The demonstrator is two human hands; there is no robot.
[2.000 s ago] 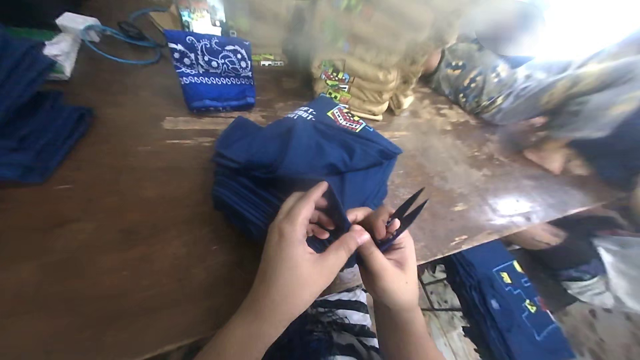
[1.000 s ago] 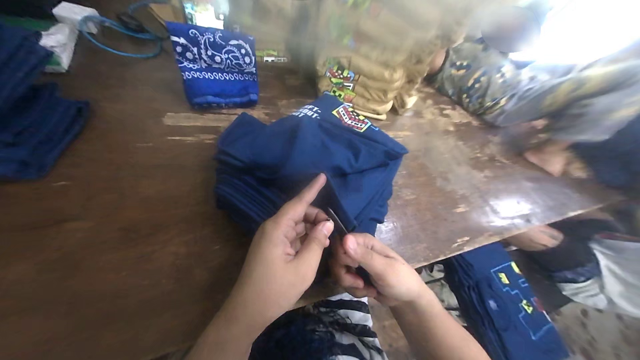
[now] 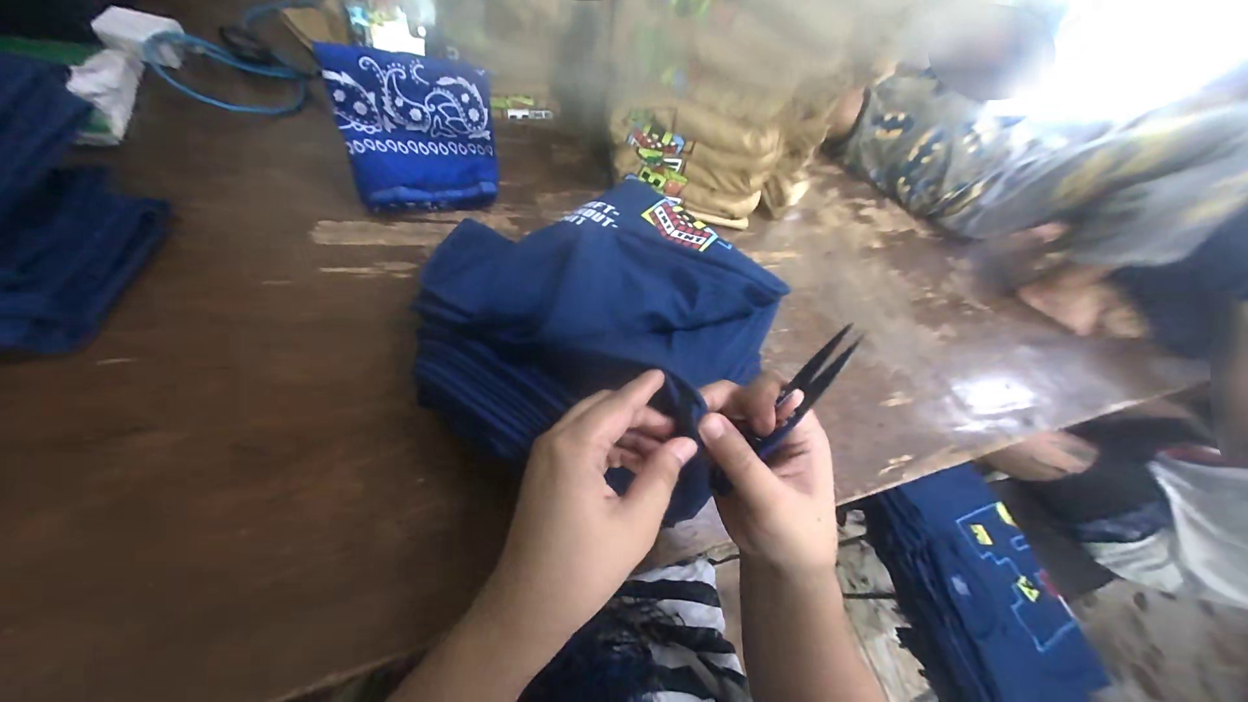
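Note:
A stack of folded navy garments [image 3: 585, 283] with a colourful print on top lies at the table's near edge. My left hand [image 3: 595, 468] pinches a dark navy fabric edge [image 3: 687, 409] at the stack's near side. The thumb and index finger of my right hand [image 3: 780, 468] grip the same edge. Small black thread snips [image 3: 819, 375] rest in the right palm, their two pointed blades apart and pointing up and right, away from the cloth. Fingers hide the handle and part of the fabric.
A blue paisley bandana [image 3: 419, 127] and a pile of tan garments [image 3: 721, 146] stand behind the stack. More navy clothes [image 3: 78, 244] lie left, near a blue cable [image 3: 219, 97]. Beyond the table's right edge are printed navy garments [image 3: 985, 575]. Another person's legs [image 3: 985, 166] rest at right.
My right hand has turned, so the snips' blades, hardly visible a second ago, now point up and right. The fingertips of both hands are closer together on the fabric edge.

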